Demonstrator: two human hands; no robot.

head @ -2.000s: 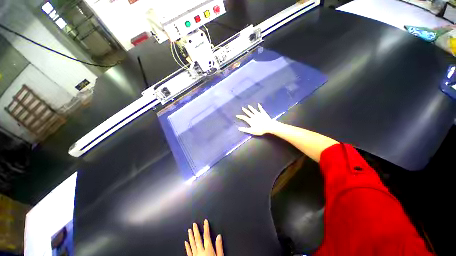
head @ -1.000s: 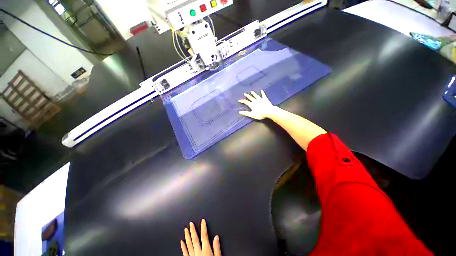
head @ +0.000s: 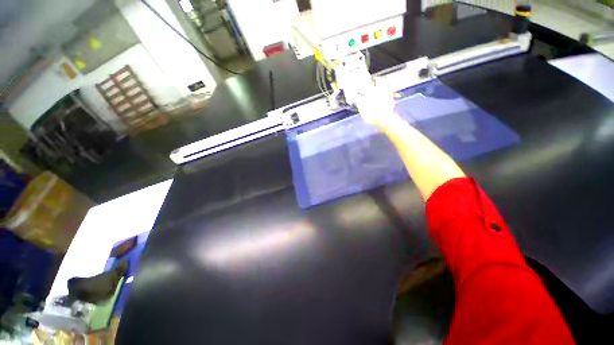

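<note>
The clear blue-tinted sewing template (head: pixel 350 162) lies flat on the black machine table, its far edge at the white machine rail (head: pixel 229 143). Faint outlines and a paler panel show inside it. My right hand (head: pixel 377 102) is stretched over the template at the machine head (head: pixel 353 77). The hand is blurred and washed out, so its fingers and whether it touches or holds anything cannot be told. My left hand is not in view.
A control box with coloured buttons (head: pixel 367 37) is above the machine head. A white side table (head: pixel 111 222) at the left bears dark and green cloth pieces (head: pixel 101 283). A wooden rack (head: pixel 131 98) and a cardboard box (head: pixel 50 209) stand beyond.
My right hand has left the template's near edge and reached forward to the machine head. My left hand has gone out of view. The view has swung left. The template still lies at the rail.
</note>
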